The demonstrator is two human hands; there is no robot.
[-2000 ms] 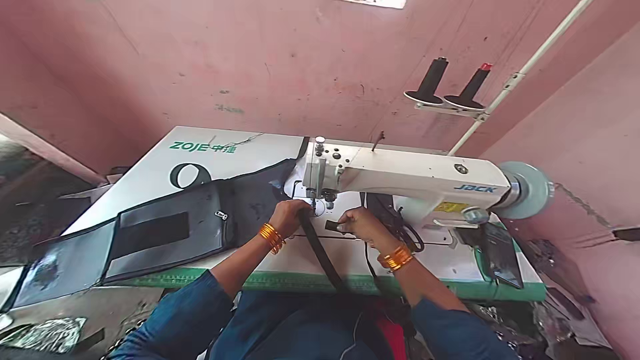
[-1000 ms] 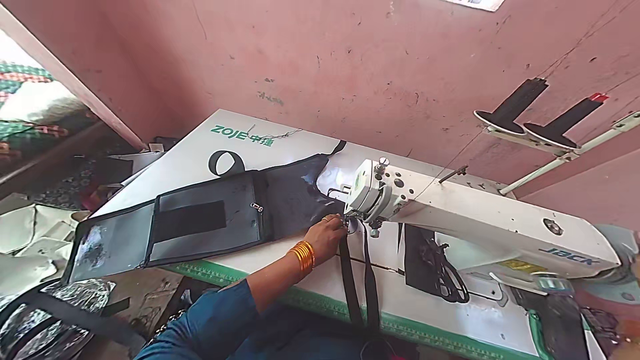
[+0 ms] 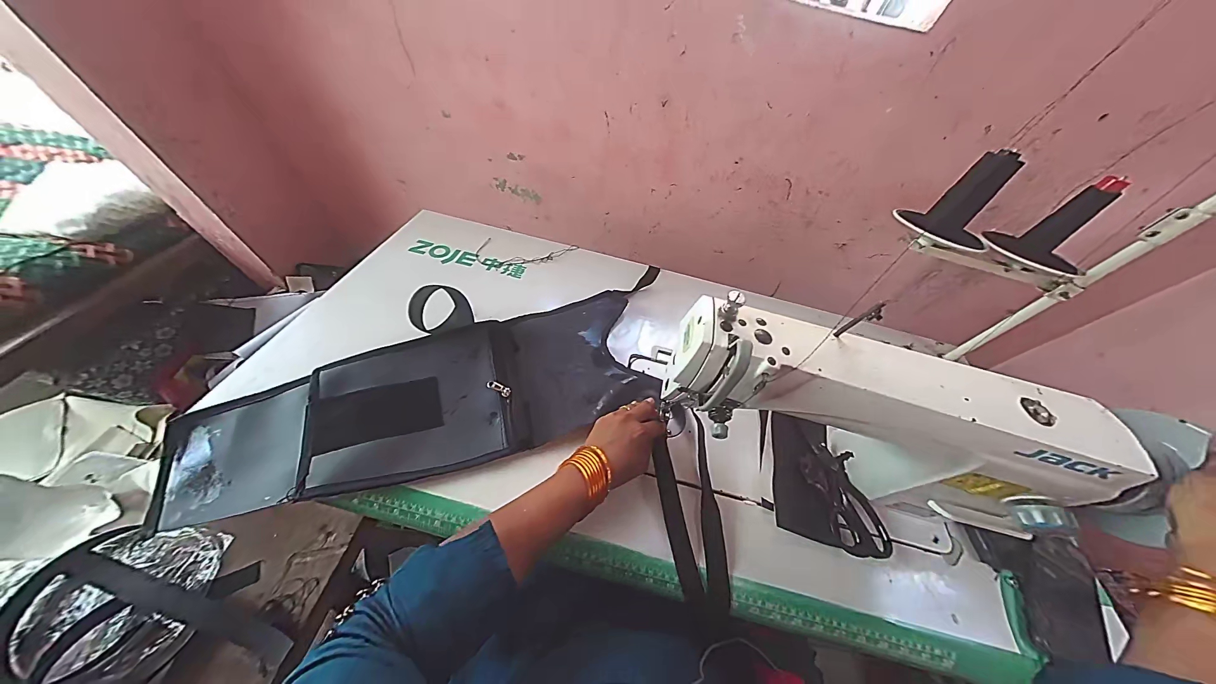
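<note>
My left hand presses on the black strap and the edge of the dark fabric piece, close to the needle area of the white sewing machine. The strap hangs in two lengths over the table's front edge. Leftward from the hand, the black panel with a zipper pull lies flat. My right hand is at the far right by the machine's handwheel; it is blurred and partly cut off, so its hold is unclear.
A black strap loop stands on the white tabletop. Under the machine arm lie a black piece and coiled black cord. Two black thread cones stand behind. Silvery material lies at lower left, below the table.
Two seconds ago both hands were near the needle; my right hand has since moved away to the handwheel side. My left hand stays by the needle. The view has shifted.
</note>
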